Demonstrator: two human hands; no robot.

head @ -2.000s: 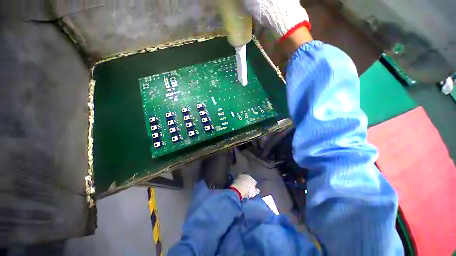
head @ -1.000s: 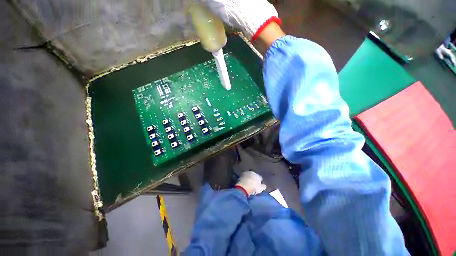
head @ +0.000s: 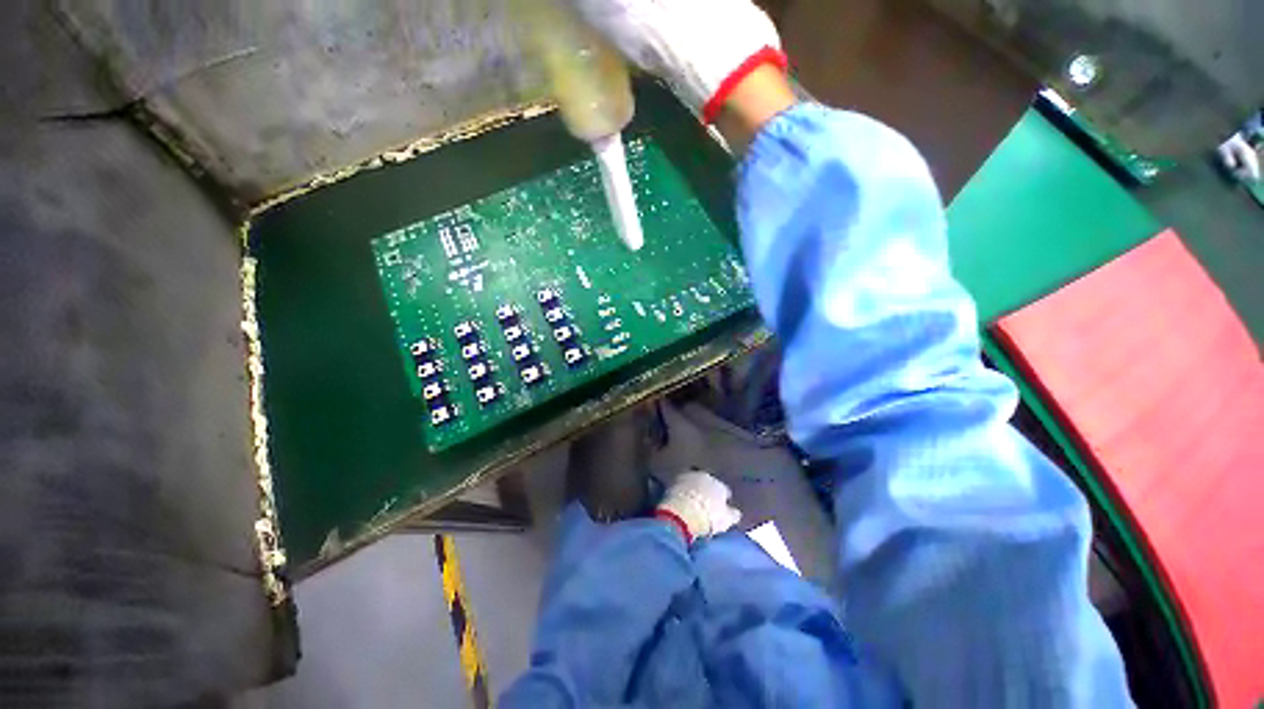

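Observation:
The large green circuit board (head: 541,263) lies on the dark-green booth floor, with rows of black silver-tabbed parts near its front left. My right hand (head: 690,39), in a white red-cuffed glove, is at the top edge, partly cut off. It holds the pale yellow blow gun (head: 596,100) from above. The gun's white nozzle points down over the board's right rear part; whether the tip touches cannot be told. My left hand (head: 701,504), gloved, is small and low, below the booth's front edge, away from the board. Its fingers look curled; whether it holds anything cannot be told.
Grey booth walls (head: 125,360) with crusty cream edges stand left and behind. To the right are a red pad (head: 1144,416) on a green mat (head: 1047,208) and part of another board (head: 1102,136). Yellow-black tape (head: 458,609) runs along the grey floor.
The camera view has shifted, moving the scene slightly. The nozzle has moved a little leftward over the board since two seconds ago. My left hand has stayed low.

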